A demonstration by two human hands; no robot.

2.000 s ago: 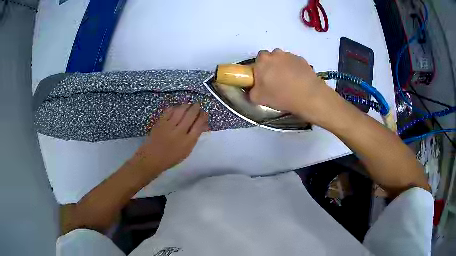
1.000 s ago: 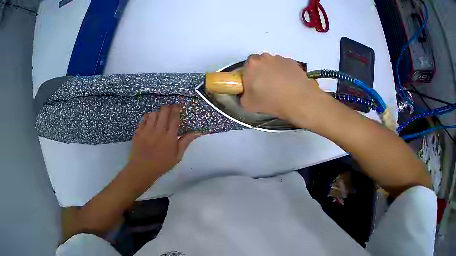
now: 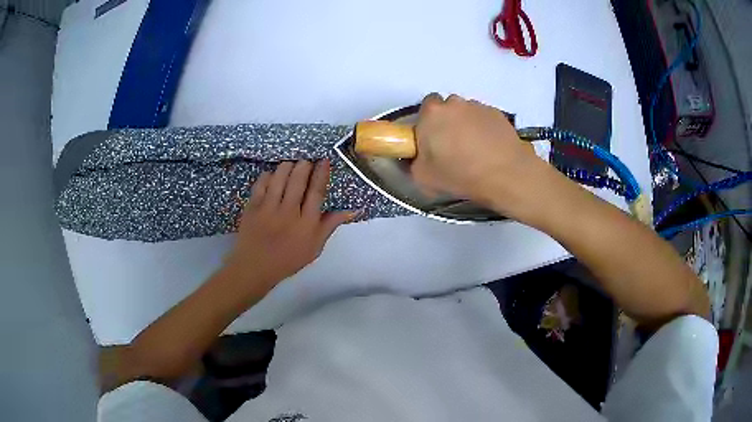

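Note:
A speckled grey sleeve (image 3: 157,194) lies lengthwise over the grey sleeve board (image 3: 81,154), whose rounded end shows at the left. A dark seam line runs along the sleeve. My right hand (image 3: 466,148) grips the pale wooden handle of the steam iron (image 3: 387,175). The iron's silver plate rests on the right part of the sleeve, its tip pointing left; the cloth under it is hidden. My left hand (image 3: 289,206) lies flat on the sleeve just left of the iron tip, fingertips at the seam line, thumb pointing towards the iron. It grips nothing that I can see.
A blue curved form (image 3: 157,66) lies at the back left of the white table (image 3: 346,58). Red-handled scissors (image 3: 514,29) lie at the back right. The black iron rest (image 3: 582,111) is right of the iron, with the blue hose (image 3: 614,165) crossing it. A red-black box (image 3: 693,91) stands at right.
Against one second ago, the iron has moved slightly right. My left hand has moved right along the sleeve, its fingertips now at the seam line.

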